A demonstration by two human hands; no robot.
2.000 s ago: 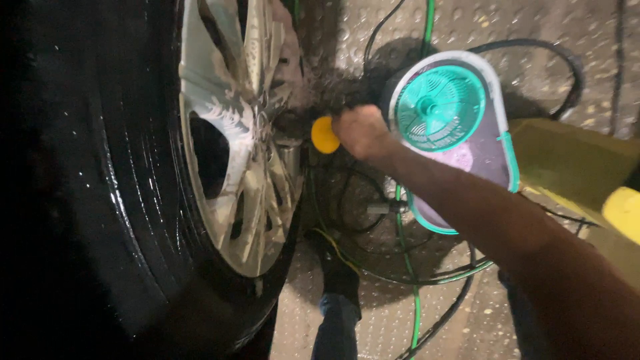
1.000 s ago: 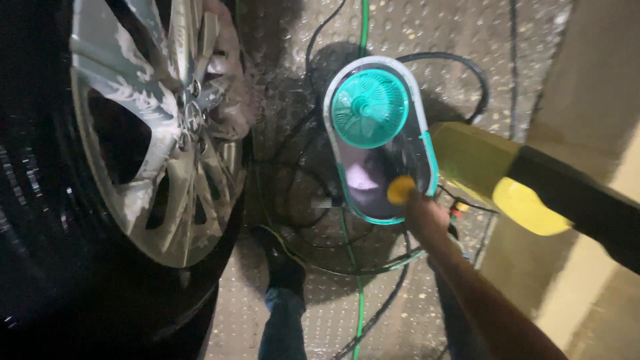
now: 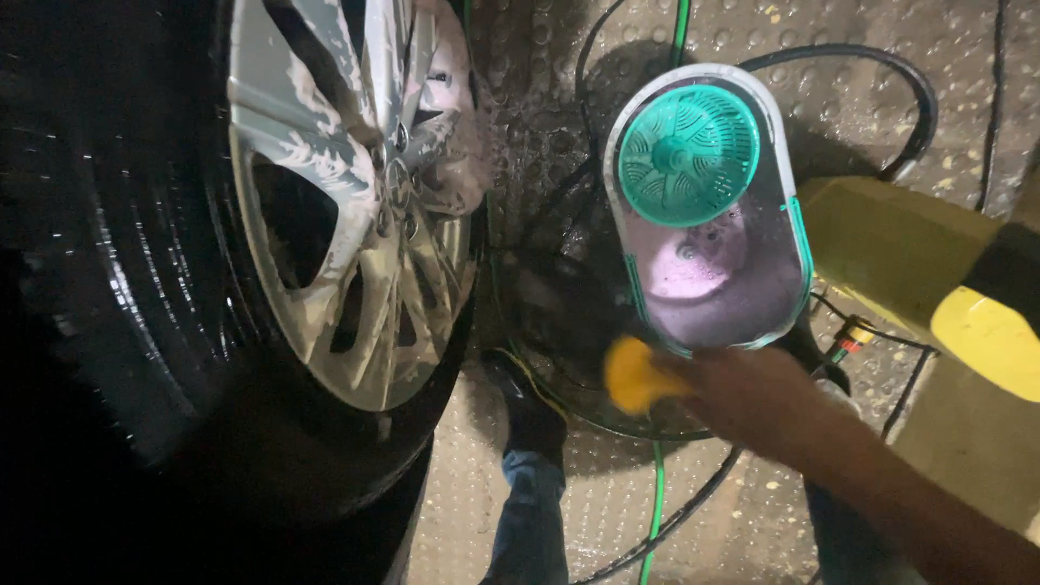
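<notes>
My right hand (image 3: pixel 735 394) grips a brush by its yellow part (image 3: pixel 638 378), blurred by motion, just below the near rim of a mop bucket (image 3: pixel 800 268). Any bristles are too dark to tell apart. The bucket has a turquoise spinner basket (image 3: pixel 689 154) at its far end and purplish liquid (image 3: pixel 691 260) beside it. To the left stands a car's alloy wheel (image 3: pixel 357 268) with foam on its spokes, inside a wet black tyre (image 3: pixel 122 268). My left hand is out of view.
A green hose (image 3: pixel 658 496) and black hoses (image 3: pixel 861 50) lie on the wet, studded floor (image 3: pixel 601 520). A yellow and black machine (image 3: pixel 886 252) stands right of the bucket. A shoe (image 3: pixel 532 410) and jeans leg are near the tyre, and another leg is under the forearm.
My right hand with the brush was beside the wheel two seconds ago, then over the bucket's near end. It is now left of there, outside the rim.
</notes>
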